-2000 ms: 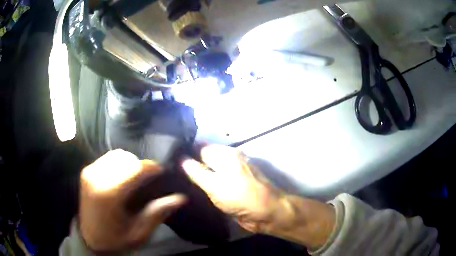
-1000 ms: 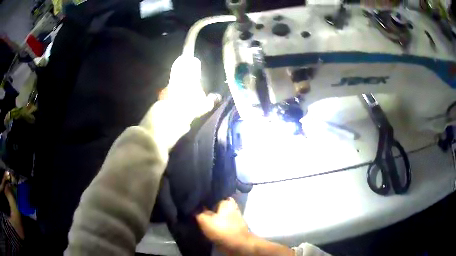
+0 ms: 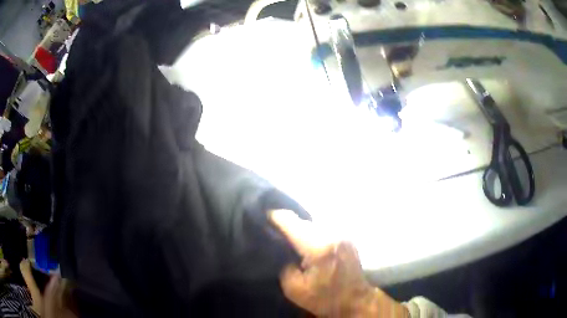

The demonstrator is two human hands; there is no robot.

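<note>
A large dark cloth [image 3: 143, 186] fills the left and lower middle of the view and lies over the left end of the white machine bed [image 3: 398, 230]. My right hand [image 3: 329, 273] grips the cloth's right edge at the bottom middle, thumb and fingers closed on it. I cannot make out my left hand. The needle area [image 3: 388, 112] sits in strong white glare, and its details are hidden. The cloth lies left of the needle area, apart from it.
Black-handled shears [image 3: 507, 161] lie on the bed at right. The off-white machine head [image 3: 447, 49] with its blue stripe runs across the top. A tan knob [image 3: 401, 62] hangs on its front. Another person's arm [image 3: 31, 286] and striped clothing show at the lower left, near a blue object [image 3: 45, 251].
The cloth has moved left, away from the needle area, and is spread wider. My left hand and sleeve have left the view. My right hand has moved right, still holding cloth.
</note>
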